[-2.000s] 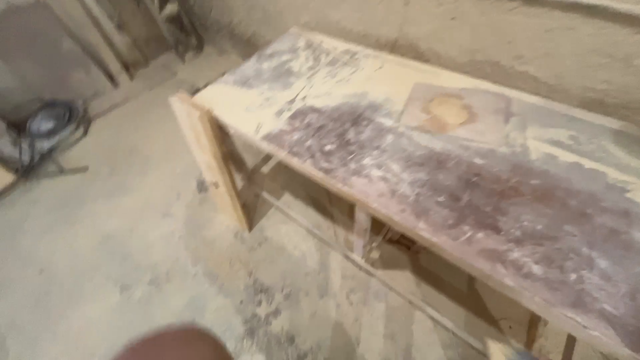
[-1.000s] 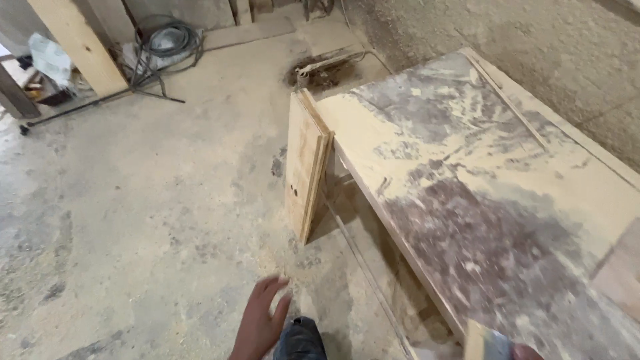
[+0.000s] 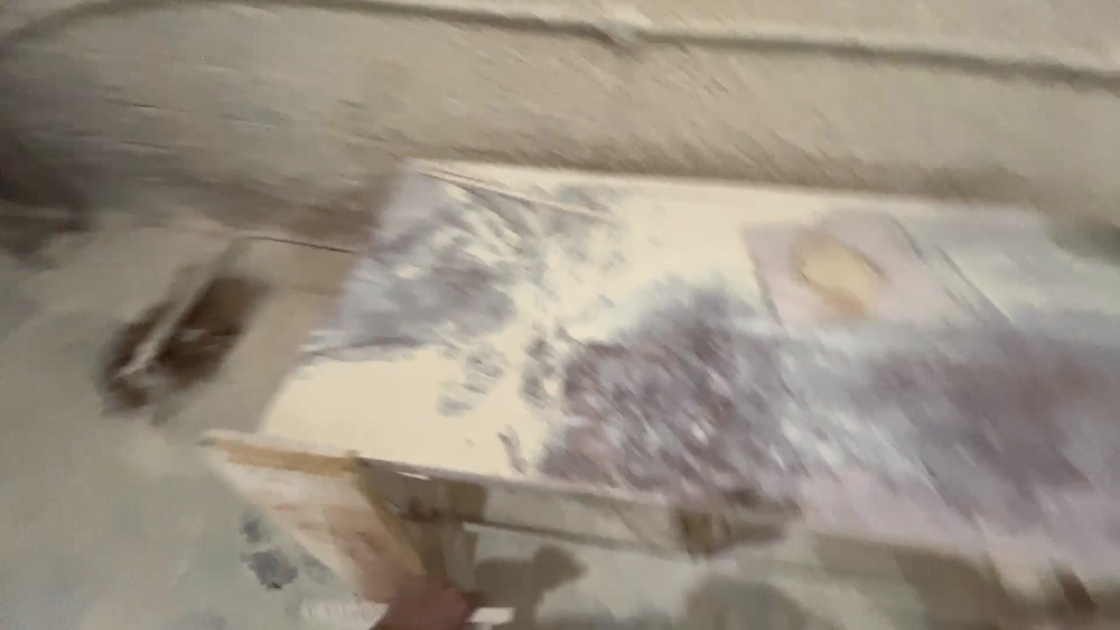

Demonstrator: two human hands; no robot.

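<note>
The view is badly blurred. My left hand shows in part at the bottom edge, at the lower end of the upright wooden boards; whether it grips them cannot be told. A pale strip lies beside the hand, too blurred to name. My right hand is out of view. The boards lean against the near left corner of a long worktable coated with pale dust, with darker bare patches. A square panel with a tan patch on it lies toward the table's back.
A rough wall with a long pipe or cable along it stands behind the table. Left of the table, a dark recess or object shows on the dusty floor. Beneath the tabletop are supports and shadows.
The view has swung right and up toward the table and wall. My left hand, with fingers spread over the floor one second ago, is now by the boards. My right hand has left view.
</note>
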